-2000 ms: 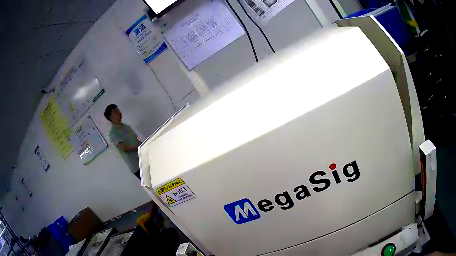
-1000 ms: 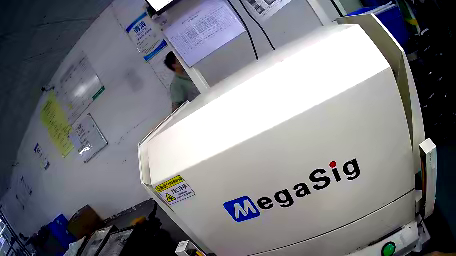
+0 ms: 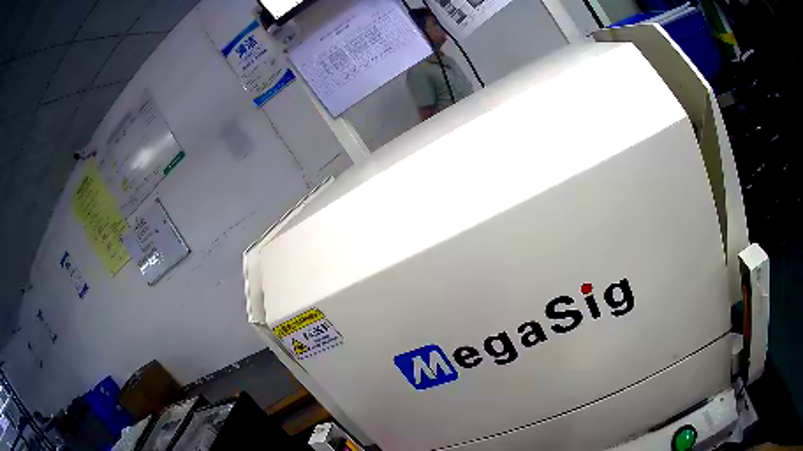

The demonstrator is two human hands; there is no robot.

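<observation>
The large cream-white test box (image 3: 511, 264) fills the middle and right of the view. Its sloping lid (image 3: 475, 158) is down, with blue and black MegaSig lettering on the front. A yellow and white warning label (image 3: 306, 333) is at its left. A green button (image 3: 684, 438) sits on the front ledge at the bottom right. A short upright white sensor bar (image 3: 754, 313) stands at the right front corner. My left hand is out of the picture. A skin-toned sliver at the bottom right edge may be part of my right hand (image 3: 779, 447), cut off and unclear.
A white wall (image 3: 238, 194) with notices is at the left and back. A person (image 3: 436, 75) is behind the box, partly hidden by cables. A blue bin (image 3: 682, 40) is at the upper right. A dense dark pile (image 3: 775, 167) lies right of the box. Boxes (image 3: 150, 390) stand at the lower left.
The person at the back has moved right, from the left of the box to behind it. The box, its closed lid and the sliver at the bottom right look unchanged.
</observation>
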